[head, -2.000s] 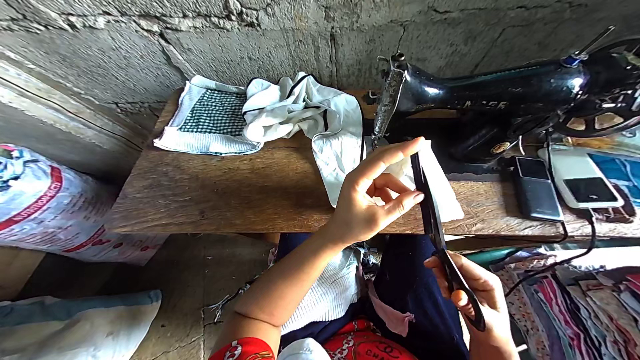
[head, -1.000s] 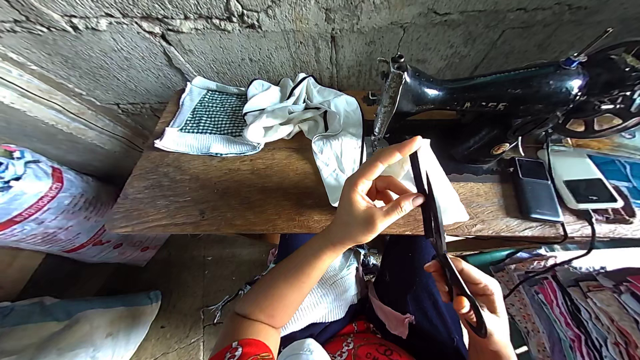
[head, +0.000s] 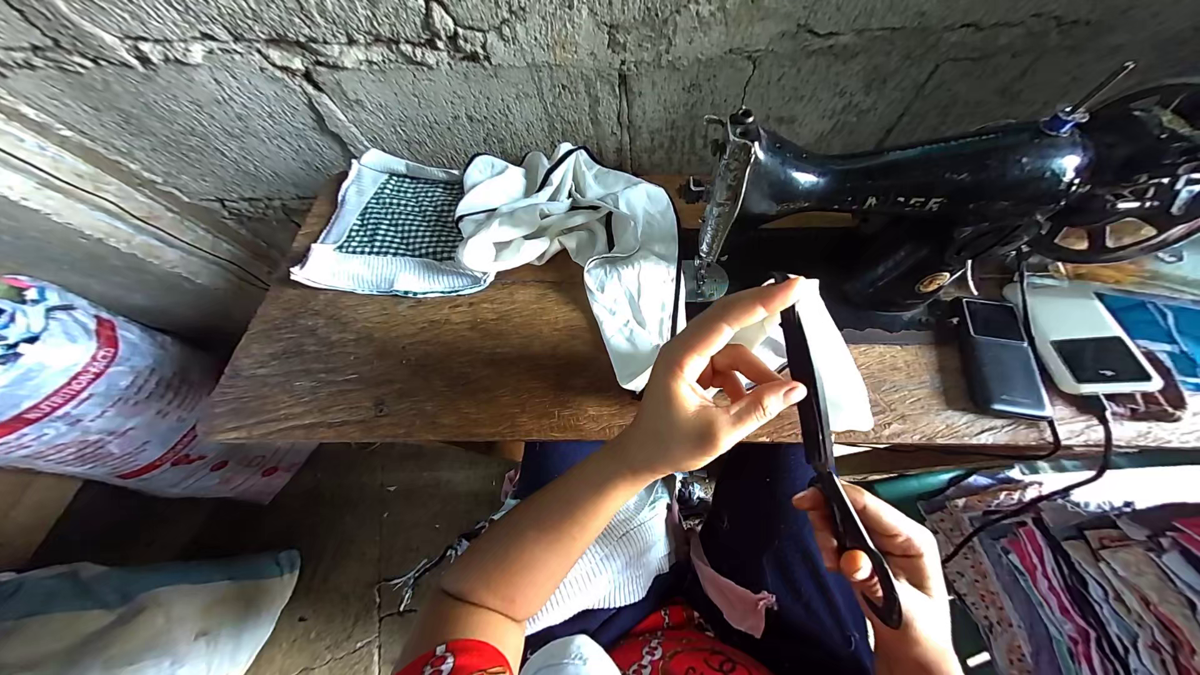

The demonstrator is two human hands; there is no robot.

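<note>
My right hand (head: 886,572) grips the black handles of a pair of scissors (head: 814,403), whose blades point up and away from me. My left hand (head: 712,389) is raised over the table's front edge, its index finger and thumb on the dark edge of a white cloth piece (head: 834,366) beside the blades. How much fabric lies between the blades cannot be made out. Left of this, a crumpled white cloth with dark binding (head: 633,272) lies near the needle of a black sewing machine (head: 900,187). A folded white cloth with a green checked panel (head: 408,220) lies farther left.
A wooden tabletop (head: 412,366) runs below a rough block wall (head: 525,94). A black phone (head: 1003,356) and a white device (head: 1087,337) with cables lie at right. Stacked fabric pieces (head: 1078,591) are at lower right, a printed sack (head: 122,384) at left and a cushion (head: 150,609) at lower left.
The scissors' blades stood visibly apart one second ago and are now close together. My left hand stays in nearly the same place.
</note>
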